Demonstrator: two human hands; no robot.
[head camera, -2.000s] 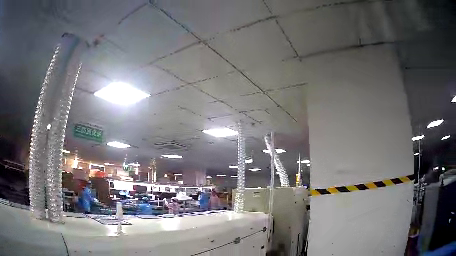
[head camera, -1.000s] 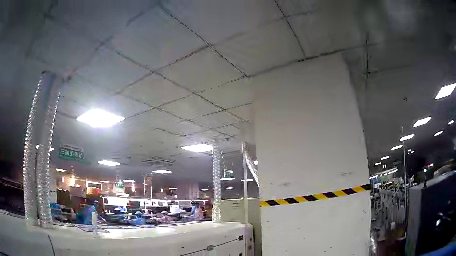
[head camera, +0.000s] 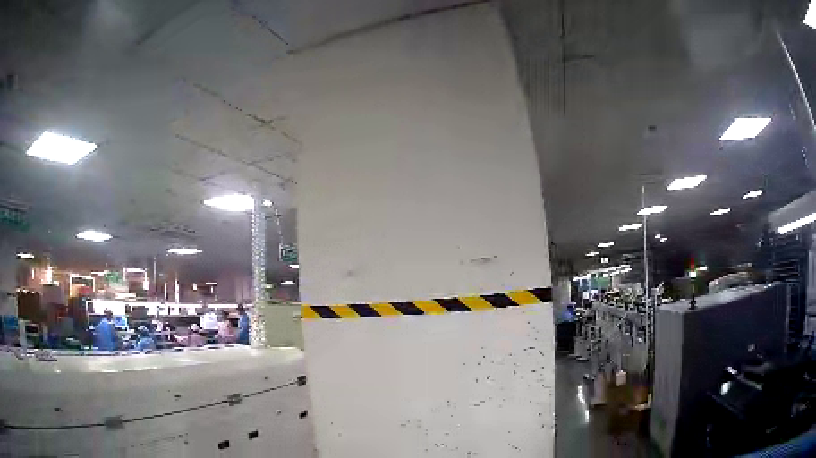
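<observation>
Neither of my hands is in the picture. A wide white pillar (head camera: 425, 224) stands nearest in front of me, with a yellow-black striped band (head camera: 429, 305) around it. A long white machine housing (head camera: 152, 394) with small dark latches lies to its left. No tool or workpiece shows.
Beyond the housing are people in blue (head camera: 106, 333) and a shiny ribbed duct (head camera: 259, 277). Right of the pillar are a grey aisle floor (head camera: 580, 420), brown boxes (head camera: 626, 404), racks, and a tall grey cabinet or panel (head camera: 707, 358) with dark equipment beside it.
The view has turned right. The pillar has shifted from the right side to the middle, the large left ducts have left the picture, and more of the right-hand aisle and grey cabinet shows.
</observation>
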